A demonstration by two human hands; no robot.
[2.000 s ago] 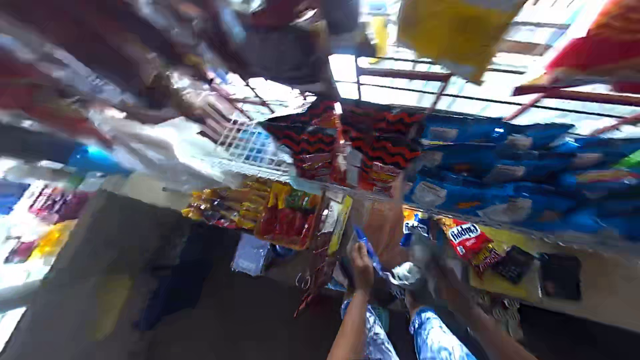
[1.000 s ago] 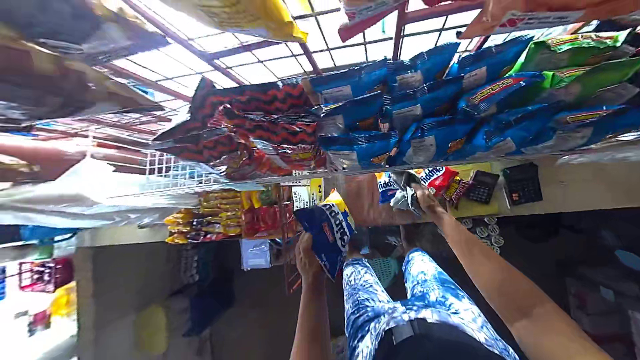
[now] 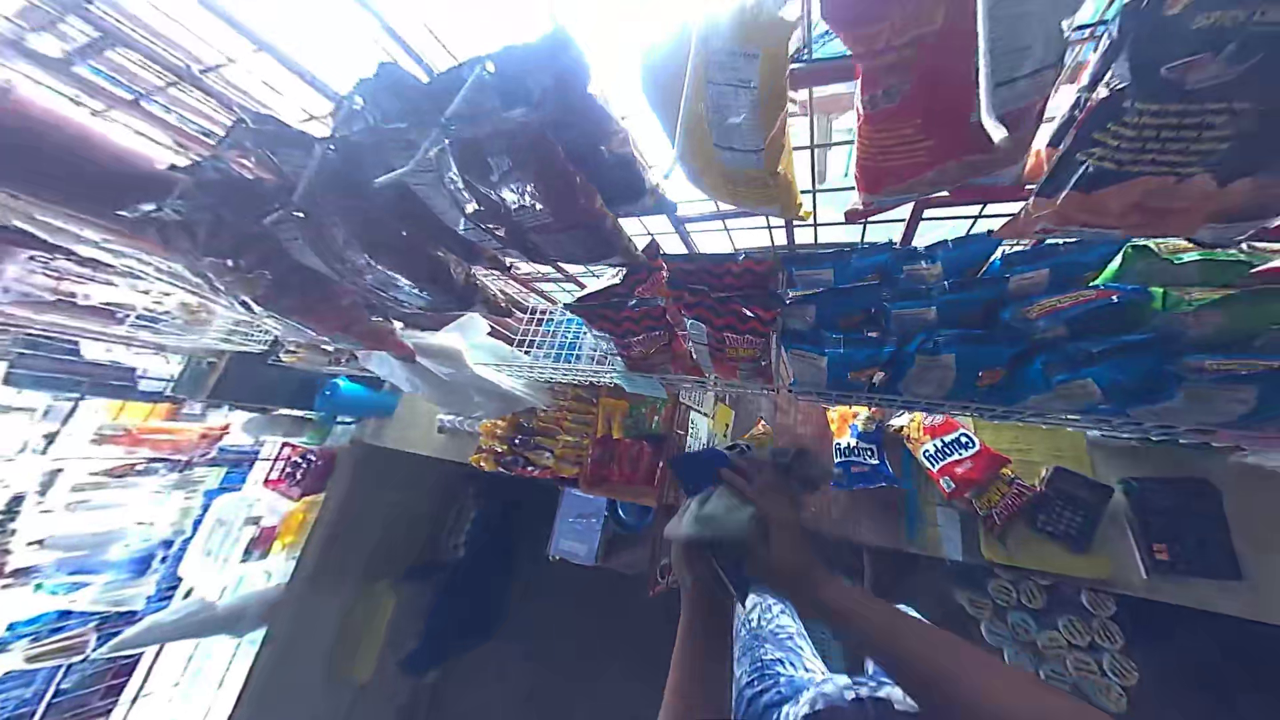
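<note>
Both my hands are close together in front of my legs. My left hand (image 3: 697, 560) holds a blue snack bag (image 3: 700, 470), partly covered by a pale crumpled cloth (image 3: 715, 515). My right hand (image 3: 775, 510) grips this cloth against the bag; blur hides the fingers in part. To the right on the counter lie a blue-and-white snack bag (image 3: 860, 450) and a red snack bag (image 3: 955, 458), with a smaller dark red packet (image 3: 1003, 495) beside the red one.
A wire rack (image 3: 570, 345) over the counter holds black-and-red bags (image 3: 735, 320) and blue bags (image 3: 950, 360). More bags (image 3: 740, 110) hang above. A calculator (image 3: 1070, 508) and a dark case (image 3: 1180, 525) lie right. Yellow packets (image 3: 535, 435) and a red container (image 3: 625, 462) are left of my hands.
My hands were apart one second ago, the left holding the blue bag and the right the cloth over the counter; now they are together, with the cloth at the bag. The view has turned.
</note>
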